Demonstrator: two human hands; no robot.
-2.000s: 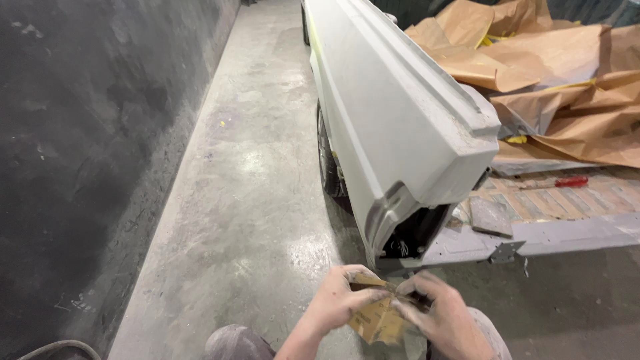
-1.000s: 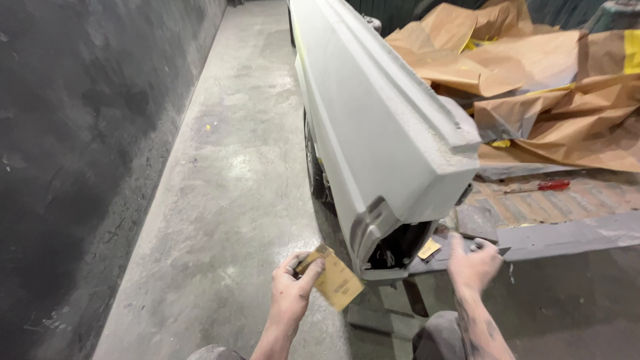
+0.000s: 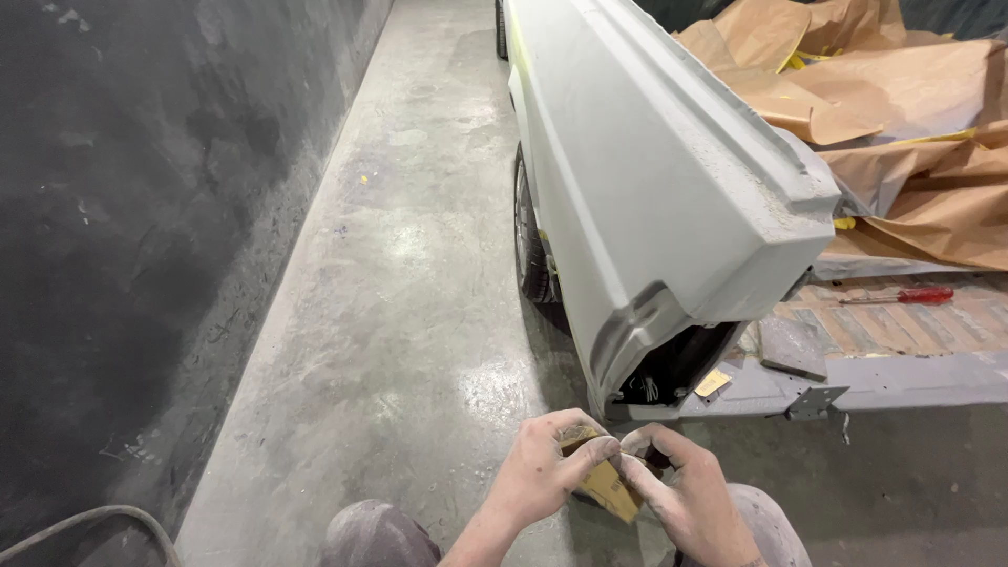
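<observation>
My left hand [image 3: 559, 465] and my right hand [image 3: 677, 480] meet at the bottom centre, fingertips close together, both pinching a folded piece of yellow sandpaper [image 3: 611, 490] between thumbs and fingers. Printing shows on the paper's back. Just beyond my hands is the rear corner of a grey-primed vehicle side panel [image 3: 661, 181], with a dark lamp opening [image 3: 669, 370] where loose wires show. A small yellow sandpaper piece [image 3: 713, 383] lies on the grey rear sill beside that opening. To its right rests a flat grey pad [image 3: 792, 346]. Pale dust coats my fingers.
A red-handled screwdriver [image 3: 925, 295] lies on the ribbed bed floor. Crumpled brown masking paper [image 3: 906, 94] covers the bed behind it. A metal bracket [image 3: 817, 400] juts from the sill. A dark wall [image 3: 142, 197] runs along the left, with a hose [image 3: 102, 513] at bottom left.
One second ago my hands were apart, the left holding the sandpaper and the right near the sill. My right hand has moved back to my left, and both now grip the paper.
</observation>
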